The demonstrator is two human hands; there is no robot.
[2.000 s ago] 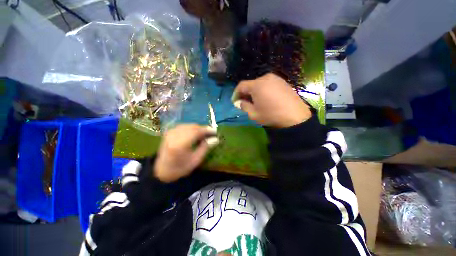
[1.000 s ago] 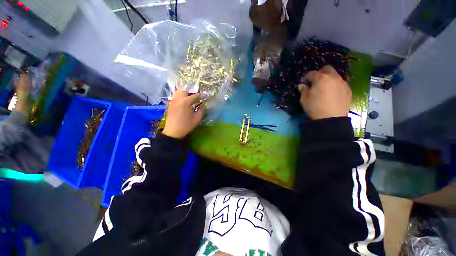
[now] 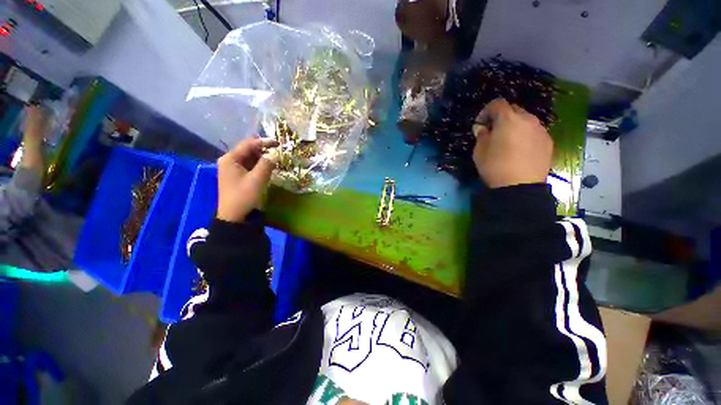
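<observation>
My left hand [image 3: 247, 176] is at the near left edge of the clear plastic bag [image 3: 229, 83], its thumb and fingertips together by the gold-coloured pieces [image 3: 324, 107]; what it pinches is too small to tell. My right hand [image 3: 515, 146] is at the heap of black leads [image 3: 462, 107], fingers curled; whether it holds a lead is unclear. Gold-coloured pieces [image 3: 386, 202] lie upright in a small row on the mat [image 3: 348, 229], with dark leads [image 3: 417, 198] just right of them. The machine head [image 3: 413, 103] stands between bag and heap.
Blue bins [image 3: 171, 225] with brownish pieces stand at the left, below the mat's edge. Another person's arm [image 3: 33, 146] is at the far left. A cardboard box [image 3: 624, 348] and a clear bag [image 3: 672, 380] are at the lower right. Grey cabinets surround the bench.
Since one second ago, my left hand has moved left and slightly down along the bag, and the bag's near side has shifted. My right hand has stayed at the heap of leads.
</observation>
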